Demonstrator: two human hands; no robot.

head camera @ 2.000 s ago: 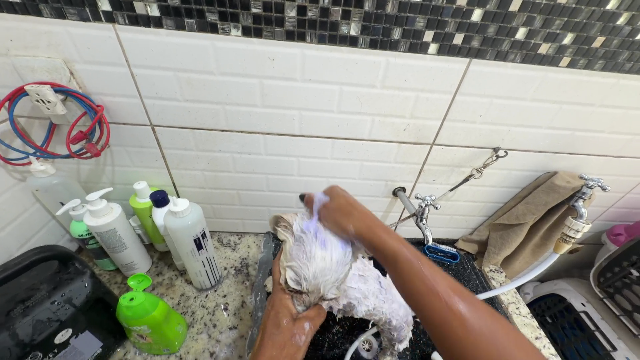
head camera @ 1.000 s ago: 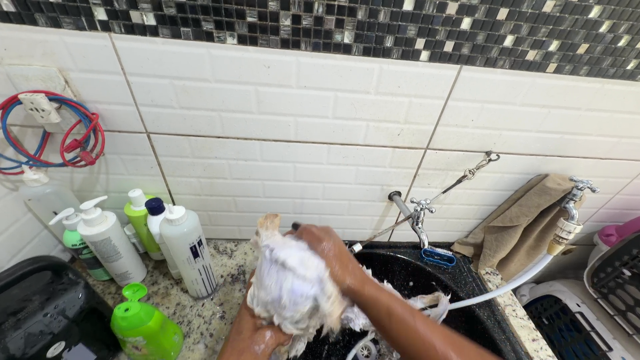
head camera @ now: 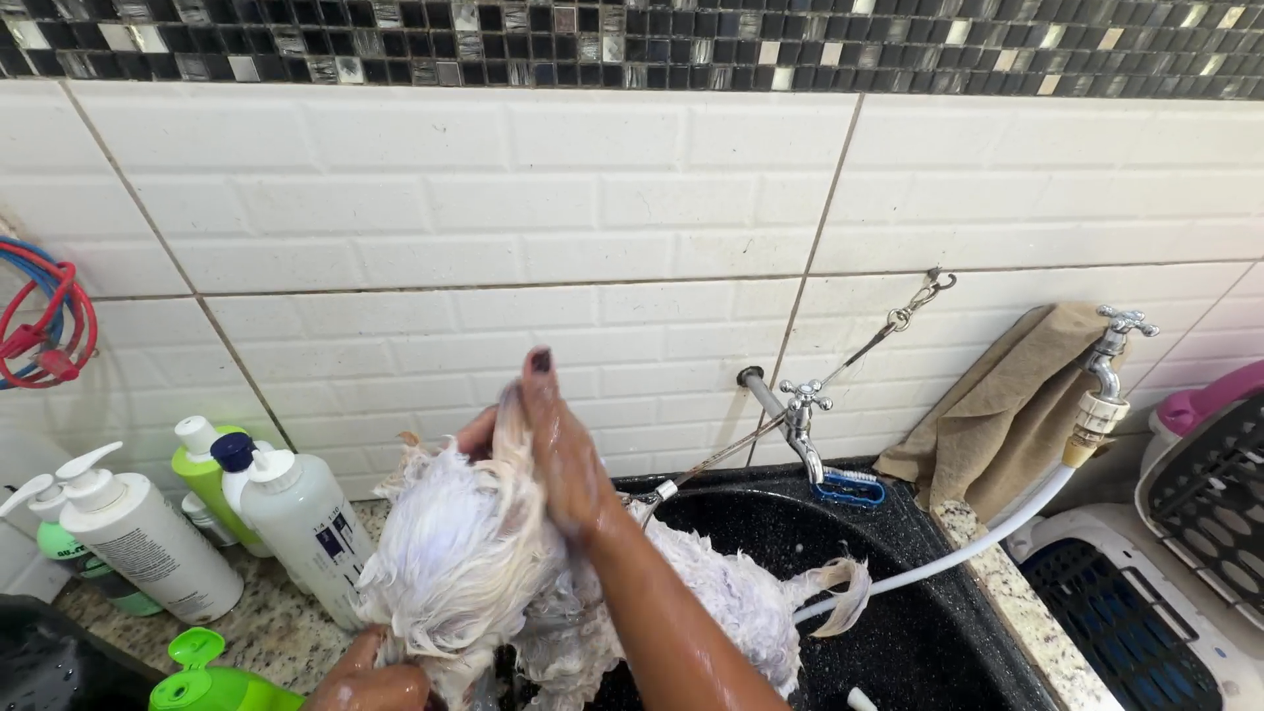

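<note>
A wet, lathered dog with long white fur is in a black speckled sink, its head toward the left and its tail at the right. My right hand is raised at the side of its head, with an ear's wet fur between thumb and fingers. Below the head, my left hand holds the fur near the muzzle or chin; its fingers are partly hidden. A thin tether runs from the dog up to a wall hook.
Pump bottles and an open green bottle stand on the granite counter at left. Behind the sink are a metal tap and a blue brush. A brown towel, white hose and pet carrier are at right.
My right hand has moved from the top of the dog's head to its ear, fingers now pointing up. More of the dog's back and tail shows.
</note>
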